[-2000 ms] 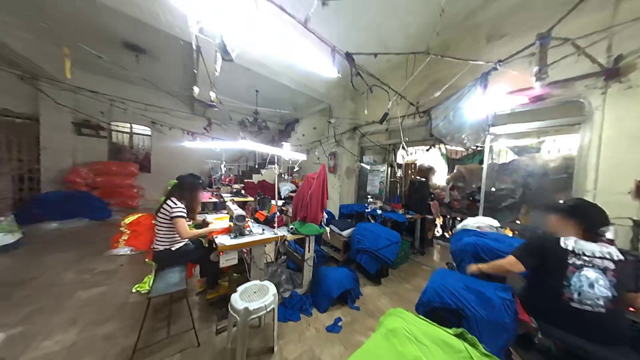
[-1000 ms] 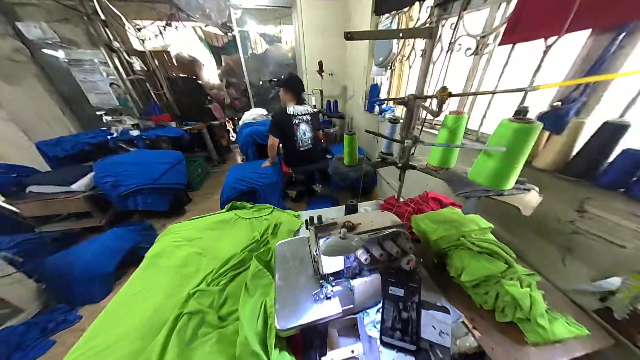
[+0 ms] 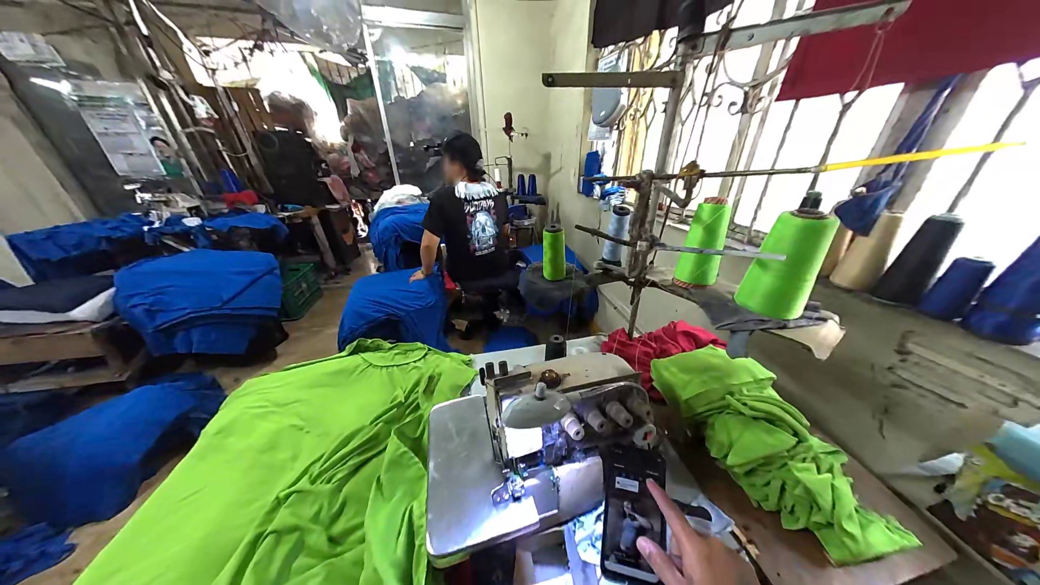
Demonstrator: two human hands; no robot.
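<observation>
My right hand [image 3: 703, 548] reaches in from the bottom edge, its index finger and thumb over the screen of a black smartphone [image 3: 632, 512]. The phone stands upright in front of an overlock sewing machine [image 3: 569, 390] with a lit needle area and several tension dials; what supports it is hidden. To the left of the machine lies a large heap of lime green fabric [image 3: 309, 463]. Gathered lime green fabric [image 3: 772, 439] rests on the wooden table at the right, beside red fabric [image 3: 666, 345]. My left hand is not in view.
Lime green thread cones [image 3: 786, 264] stand on a rack at the right, by a barred window. A person in a black T-shirt [image 3: 471, 231] sits ahead, one hand on blue fabric [image 3: 394, 305]. More blue fabric piles [image 3: 199, 296] and a green crate [image 3: 301, 290] are at the left.
My right hand has come into view at the phone. The view has swung from the wider room to the sewing machine.
</observation>
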